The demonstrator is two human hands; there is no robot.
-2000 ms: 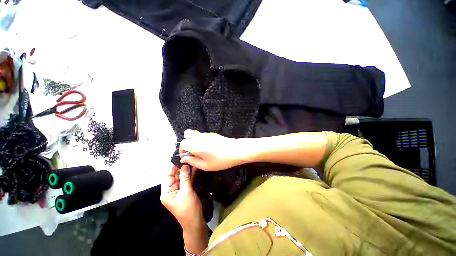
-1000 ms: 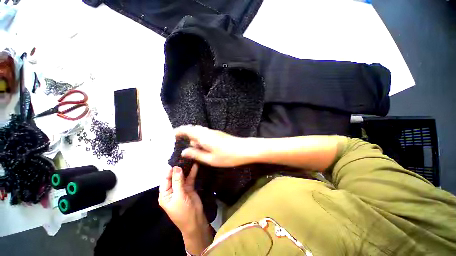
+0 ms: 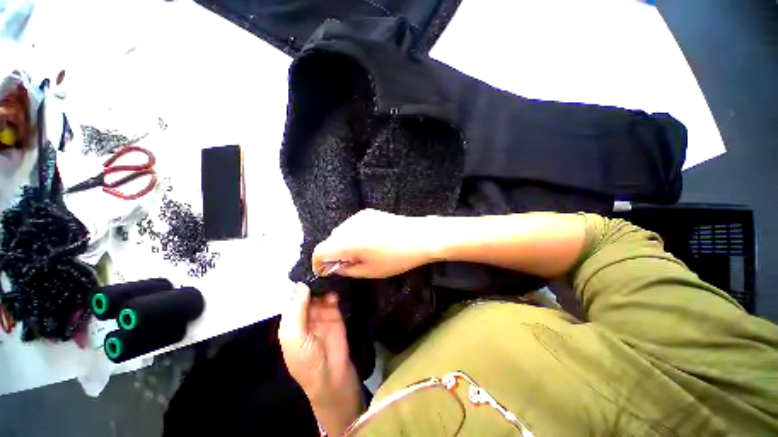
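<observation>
A black jacket (image 3: 537, 141) lies spread over the table and down to my lap, with its speckled dark lining (image 3: 409, 166) showing. My right hand (image 3: 375, 245) reaches in from the right and pinches at the garment's edge. A small silvery glint shows at its fingers; I cannot tell if it is a needle or a ring. My left hand (image 3: 317, 341) comes up from below, palm up, with the black edge between its thumb and fingers. The stitching spot is mostly hidden by the fingers.
On the left are a phone-like black rectangle (image 3: 223, 192), tiny black fasteners (image 3: 183, 237), red-handled scissors (image 3: 130, 172), three black thread cones (image 3: 158, 320) and a shiny black bundle (image 3: 41, 256). Another dark garment (image 3: 341, 19) lies beyond. A black crate (image 3: 708, 247) stands right.
My right hand was spread over the edge one second ago; its fingers are now closed at the edge. My left fingers have shifted their hold. The whole view has moved slightly.
</observation>
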